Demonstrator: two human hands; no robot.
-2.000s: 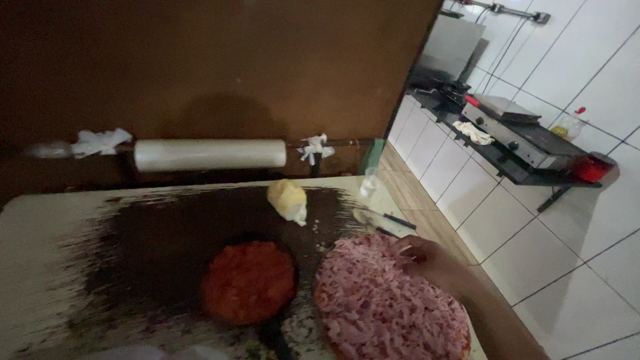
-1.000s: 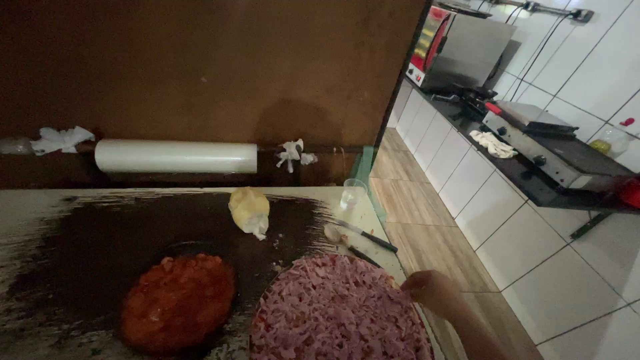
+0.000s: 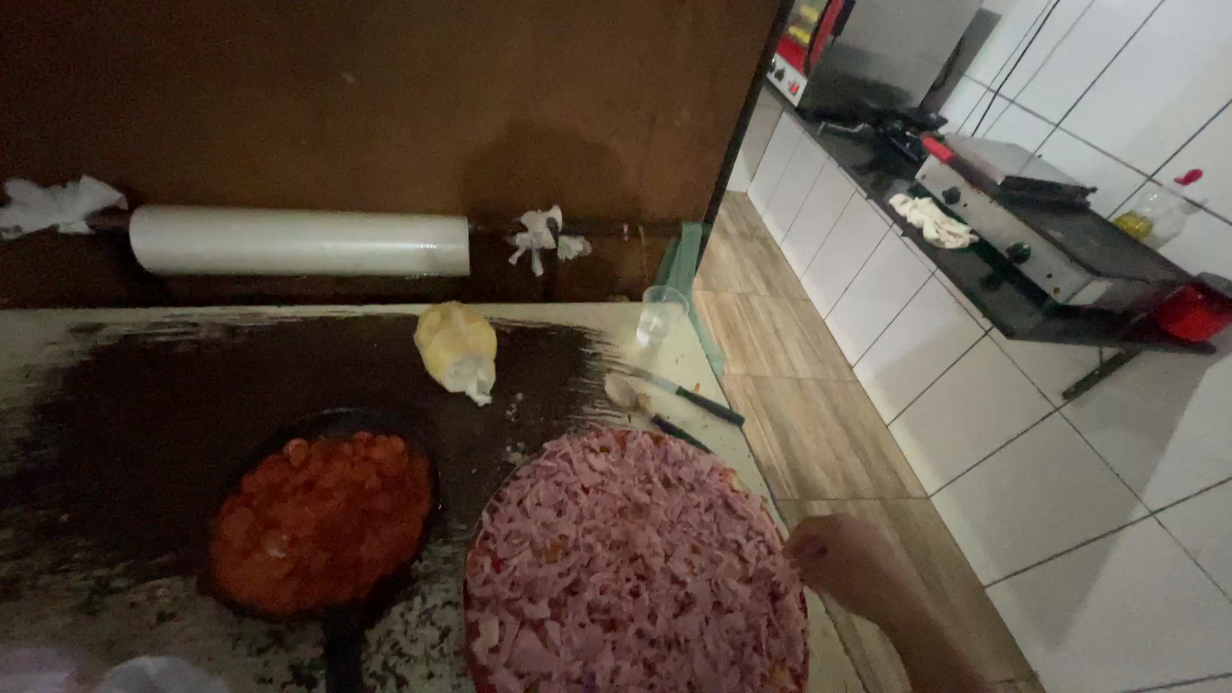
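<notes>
My right hand [image 3: 842, 568] is at the right rim of a round pizza [image 3: 635, 568] covered with shredded pink ham, its fingertips bent at the topping's edge; whether they pinch anything is not visible. To the pizza's left is a dark frying pan [image 3: 342, 654] filled with chunky red sauce [image 3: 322, 520]. A yellowish food in a knotted plastic bag [image 3: 455, 346] lies behind them. Near the pizza's far right edge are a dark-handled knife [image 3: 710, 404], a spoon [image 3: 626, 393] and a clear plastic cup [image 3: 661, 316]. My left hand is out of view.
A roll of plastic film [image 3: 300, 241] hangs along the brown panel behind the worn table [image 3: 568, 313]. At right, a dark counter [image 3: 1020, 308] holds a griddle [image 3: 1068, 221], a white cloth [image 3: 932, 221] and a bottle [image 3: 1155, 214]. Pale plastic [image 3: 159, 676] shows at the lower left.
My right hand has moved from over the ham topping to the pizza's right rim. The view has shifted between frames.
</notes>
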